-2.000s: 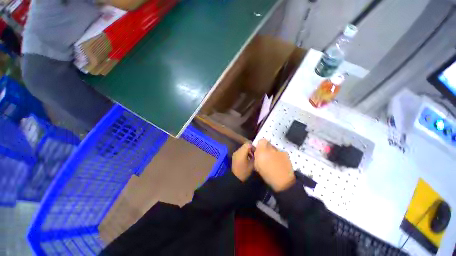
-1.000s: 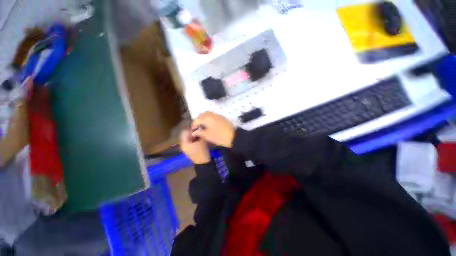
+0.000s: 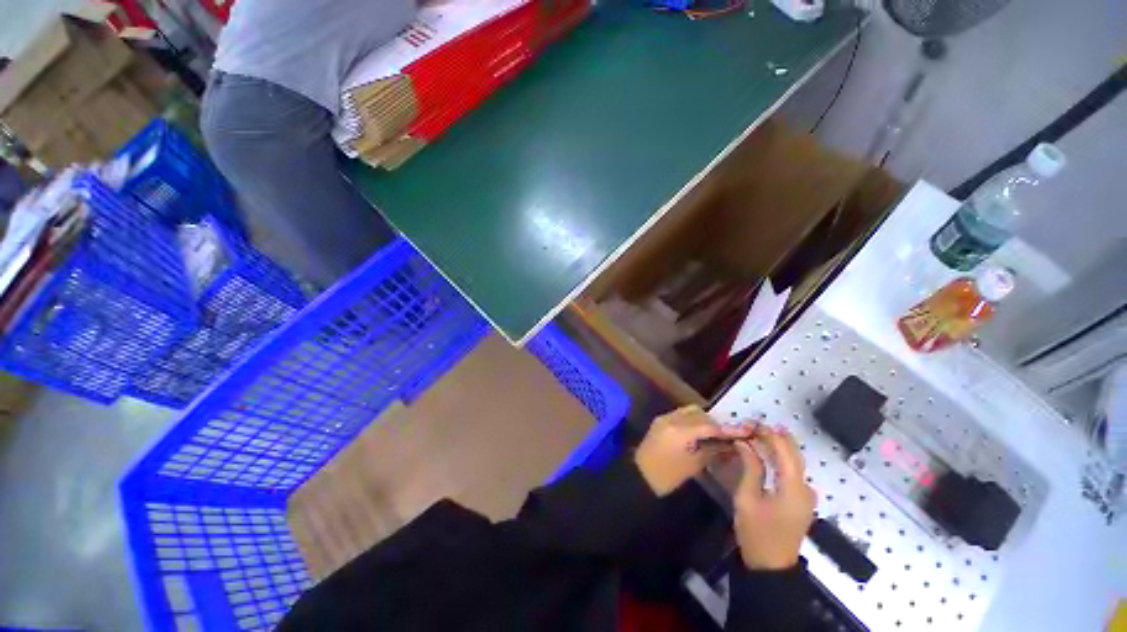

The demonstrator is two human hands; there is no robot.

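Observation:
My left hand [image 3: 675,452] and my right hand [image 3: 775,500] are close together at the near left edge of the white machine table. A small dark thing [image 3: 721,441] is pinched between the fingertips of both hands; it is too small to name surely. Beyond my right hand lies the pale perforated fixture plate [image 3: 915,595]. Two black stop blocks [image 3: 852,414] stand on it, with pink-red light between them. A smaller black bar [image 3: 843,551] lies nearer, beside my right wrist.
A large blue crate [image 3: 235,432] lined with cardboard stands at left. A green-topped bench [image 3: 556,185] holds red-and-white flattened boxes [image 3: 476,74], with a person behind. A clear bottle [image 3: 992,210] and an orange-red bottle [image 3: 954,311] stand at the table's back. A keyboard [image 3: 826,611] is partly hidden below.
The view has swung back from the keyboard and mouse pad toward the blue crate and green bench. Both hands stay together at the table edge; the right fingers have spread somewhat.

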